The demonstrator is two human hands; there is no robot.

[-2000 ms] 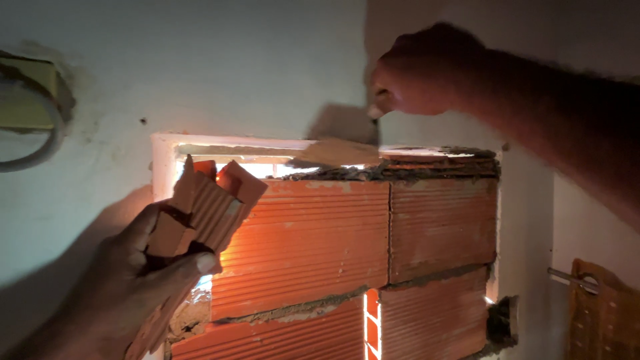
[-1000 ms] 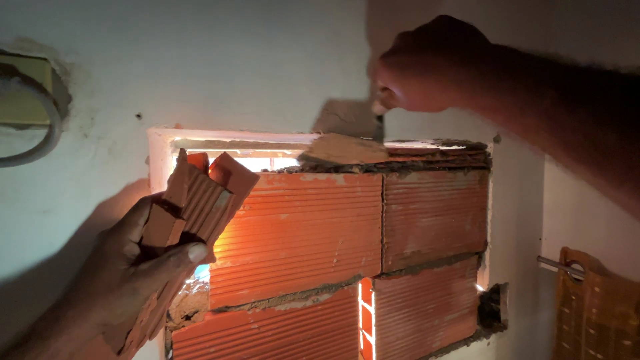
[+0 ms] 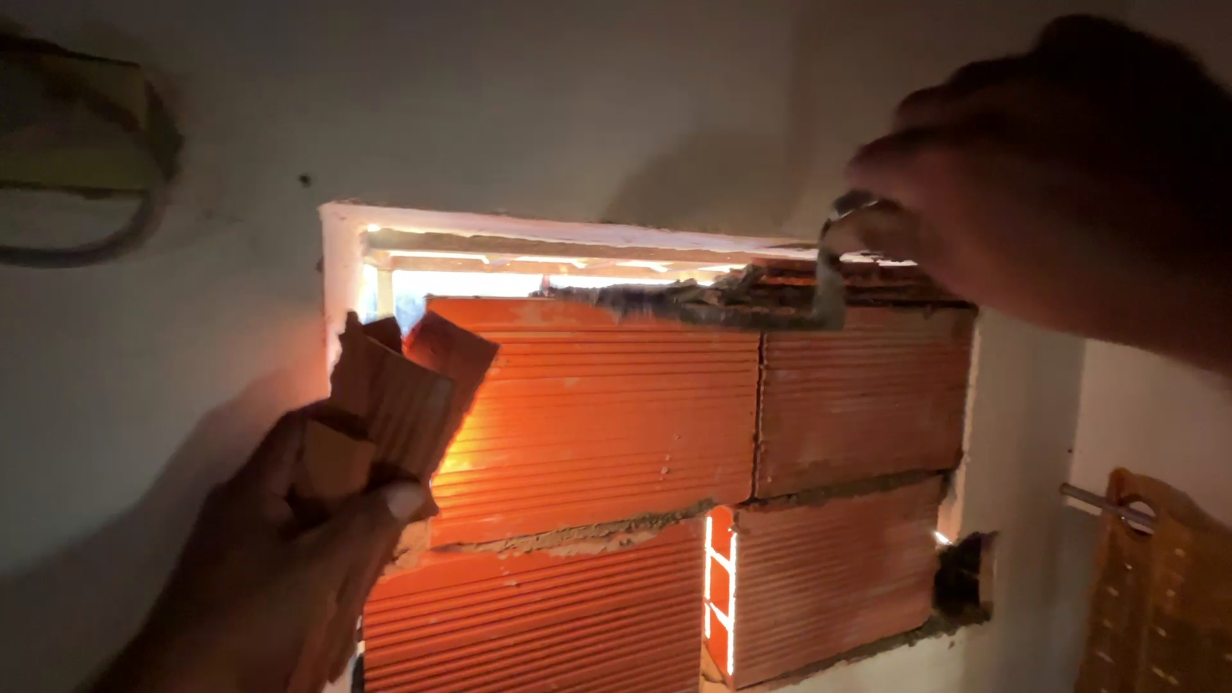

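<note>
Several broken pieces of ridged clay brick (image 3: 409,404) are gripped in my left hand (image 3: 308,539), in front of the opening's left side. My right hand (image 3: 972,183) is closed round the handle of a trowel (image 3: 770,316), at the upper right. The trowel's blade lies nearly level along the top edge of the upper hollow clay bricks (image 3: 597,414), by a strip of grey mortar. Thin clay pieces (image 3: 866,281) are stacked on top of the upper right brick (image 3: 866,395). Light comes through the gap above the bricks.
The plastered frame of the wall opening (image 3: 344,279) surrounds the bricks. A box with a grey cable (image 3: 77,125) is at the upper left. On the right, a perforated orange-brown thing (image 3: 1155,597) hangs on a metal rod (image 3: 1097,500). A dark hole (image 3: 962,577) is beside the lower right brick.
My right hand has moved right and down with the trowel, whose blade was tilted against the top of the opening before. The left hand still holds the clay pieces.
</note>
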